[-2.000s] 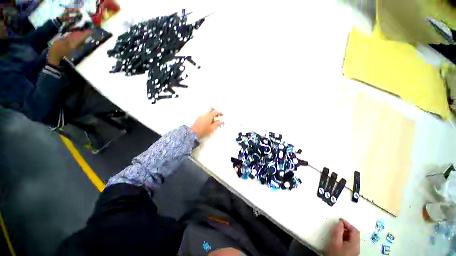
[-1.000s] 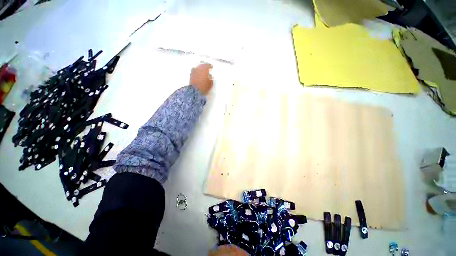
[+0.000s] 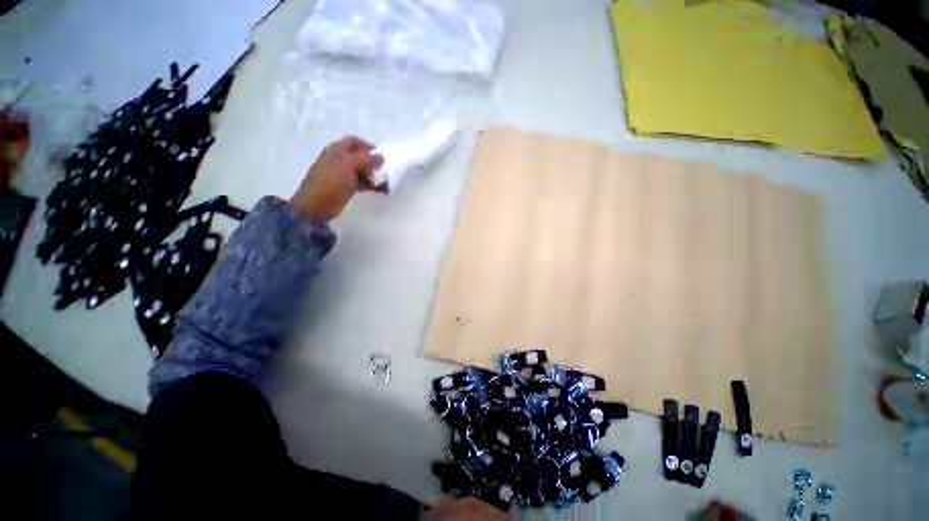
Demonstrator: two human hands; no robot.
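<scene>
My left hand (image 3: 339, 179) reaches over the table and pinches the near corner of a clear plastic bag or sheet (image 3: 392, 92), which lies crumpled beyond it. My right hand (image 3: 723, 511) barely shows at the bottom edge, cut off and blurred; its grip cannot be told. A tangled heap of black fobs with shiny metal parts (image 3: 525, 432) lies near the bottom centre. Three black straps (image 3: 690, 443) lie close together to its right, with one more strap (image 3: 743, 417) beside them. Thin metal rings (image 3: 380, 367) lie left of the heap.
A large pile of black straps (image 3: 127, 193) lies at the left. A pale-beige board (image 3: 632, 285) lies behind the heap, with a yellow sheet (image 3: 744, 81) beyond. Small metal fittings (image 3: 802, 494) lie lower right. A small box (image 3: 900, 307) stands at the right edge.
My left hand has moved left and nearer, now with the clear plastic in its fingers. The plastic has come into clear view and lifted at its near corner. A trace of my right hand has appeared.
</scene>
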